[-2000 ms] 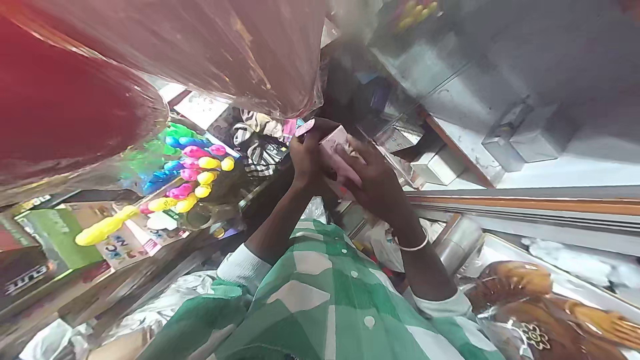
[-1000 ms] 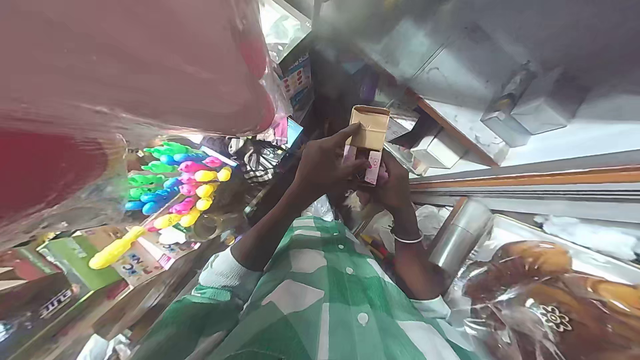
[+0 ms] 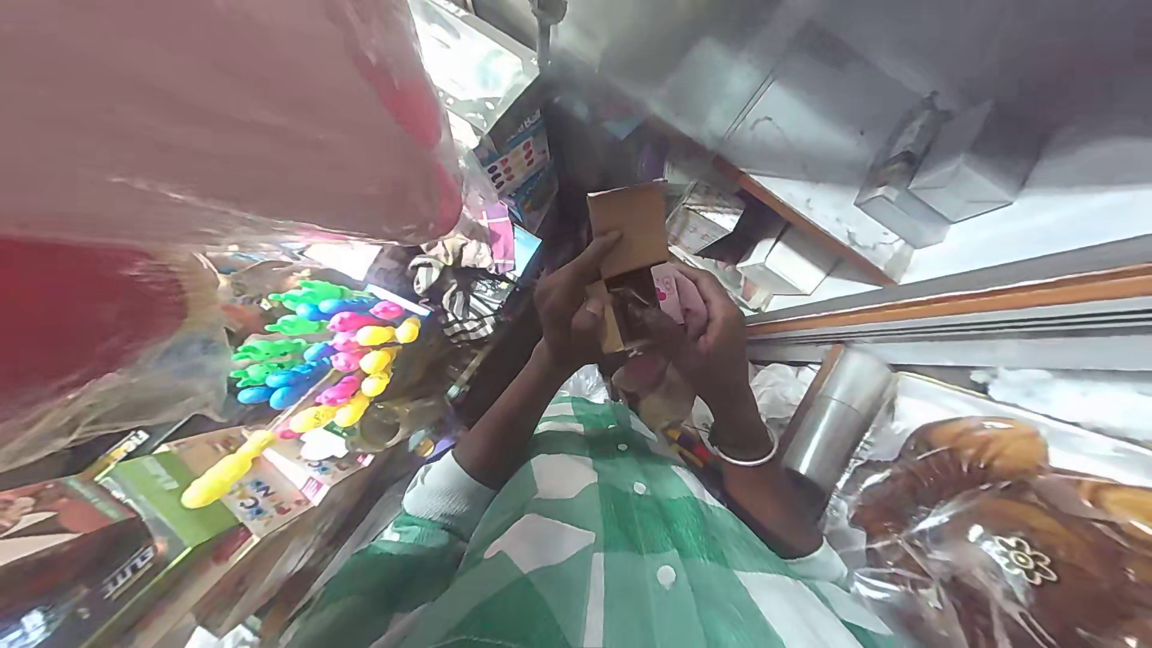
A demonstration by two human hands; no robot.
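A small pink cardboard box with a raised brown inner flap is between my two hands, in front of my chest. My left hand grips the flap side, its thumb on the brown card. Around the pink printed side curls my right hand, with a white bangle at its wrist. The box stands open toward me, and its inside is dark; whether anything lies in it I cannot tell.
Balloon-like colourful toys hang at the left, below large plastic-wrapped red and pink items. White boxes stand at the upper right. A steel cylinder and a plastic-wrapped brown doll or toy lie at the right.
The pink box was held with its pink outside showing two seconds ago; then its brown inside came into view. The flap now stands wider, and my hands have moved apart somewhat.
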